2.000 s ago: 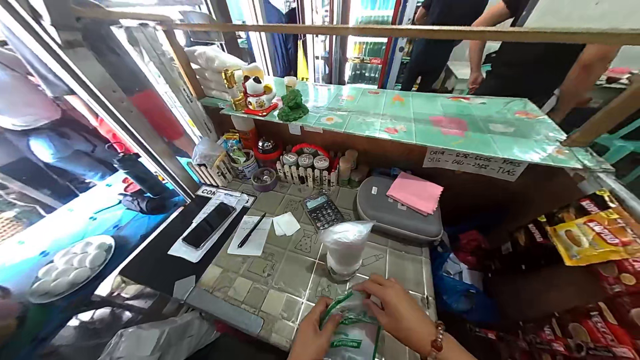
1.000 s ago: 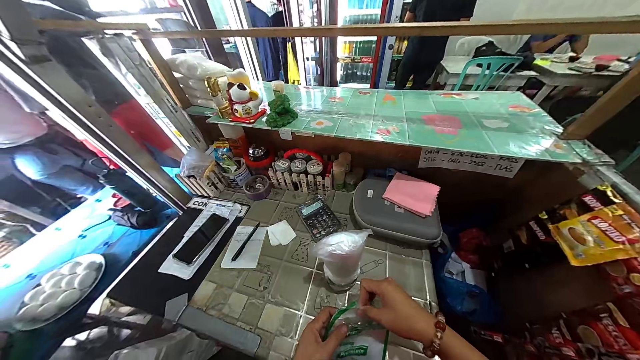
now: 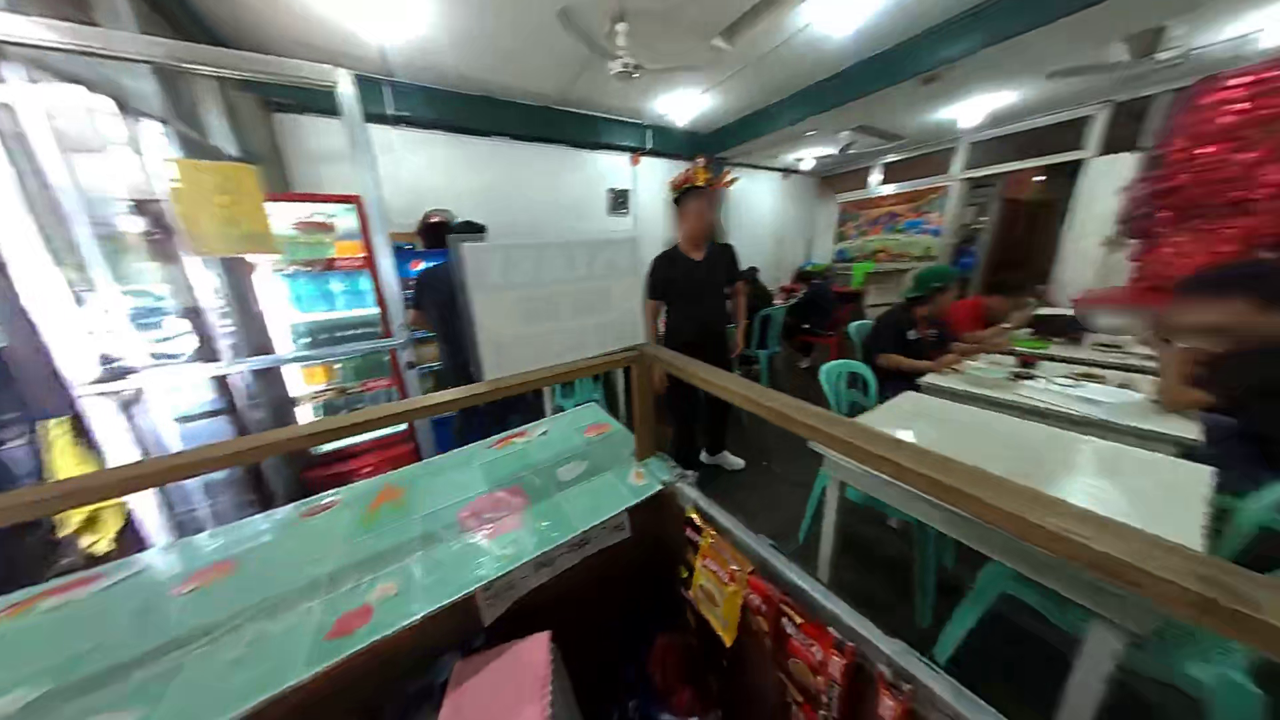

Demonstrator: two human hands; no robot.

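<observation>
Neither my left hand nor my right hand shows in the head view, so what they hold or touch is hidden. At the bottom centre, a pink cloth or paper lies on top of something mostly cut off by the frame. Above and left of it runs the counter shelf with a green, flower-patterned cover. A paper strip with writing is fixed to the shelf's front edge. The glass, the plastic bag and the calculator are out of the frame.
Wooden rails meet at a post beyond the shelf. Snack packets hang at the lower right. A person in black stands past the rail, near a whiteboard. Several people sit at white tables with green plastic chairs.
The view has swung up and to the right, away from the work surface. Both hands, seen earlier at a clear plastic bag with green print, have left the frame.
</observation>
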